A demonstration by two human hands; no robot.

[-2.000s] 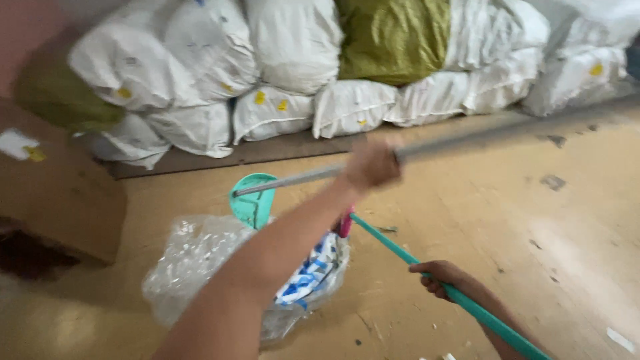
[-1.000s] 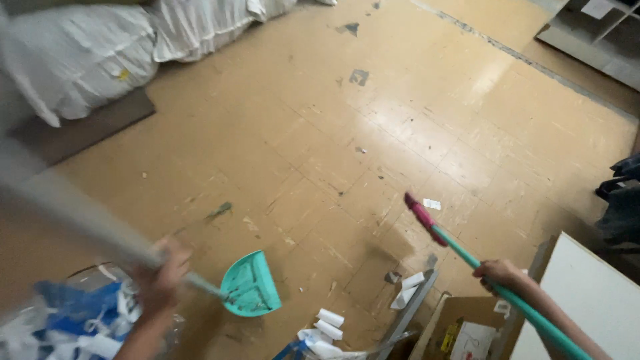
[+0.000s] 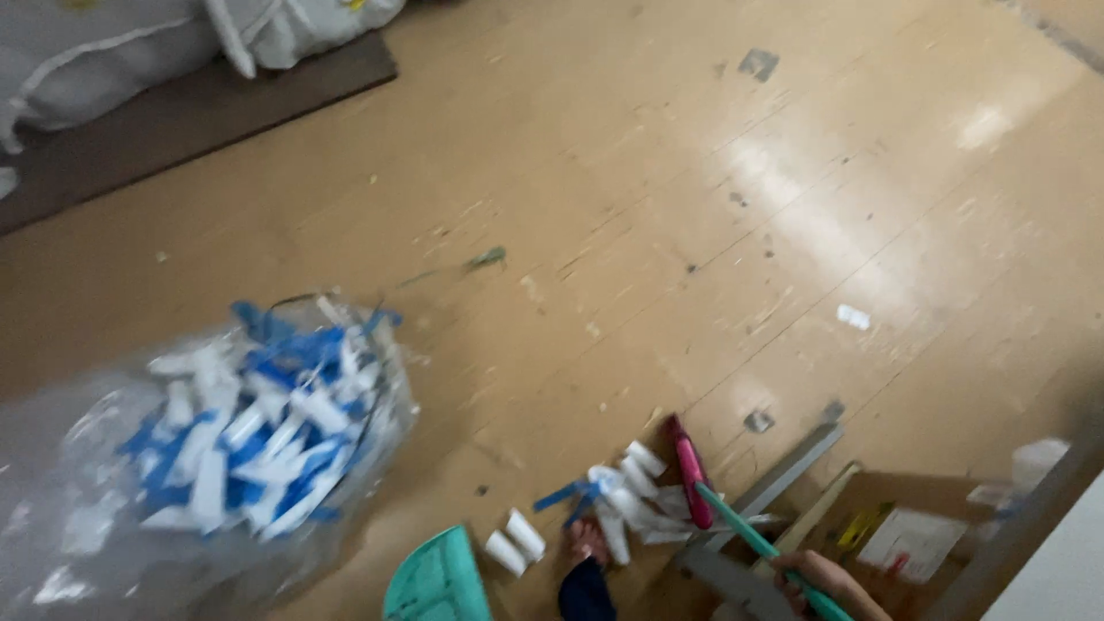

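My right hand (image 3: 815, 576) is closed around the green handle of a broom (image 3: 690, 470) with a pink head, at the lower right. The broom head rests against white paper rolls and blue and white scraps (image 3: 634, 496) on the floor. A turquoise dustpan (image 3: 440, 578) shows at the bottom edge; its handle and my left hand are out of frame. Two white rolls (image 3: 515, 542) lie between the dustpan and a bare foot (image 3: 586, 542). At the left sits a clear plastic bag (image 3: 86, 483) full of blue and white scraps (image 3: 267, 423).
White sacks (image 3: 112, 52) stand on a dark board (image 3: 345, 73) at the upper left. A cardboard box (image 3: 931, 500) and a grey metal bar (image 3: 793, 466) are at the lower right, beside a white surface (image 3: 1044, 561). Small debris dots the tan floor.
The broom head has moved from the open floor to the scraps near the box. My left hand, seen on the dustpan's handle a second ago, has left the view. The view has shifted.
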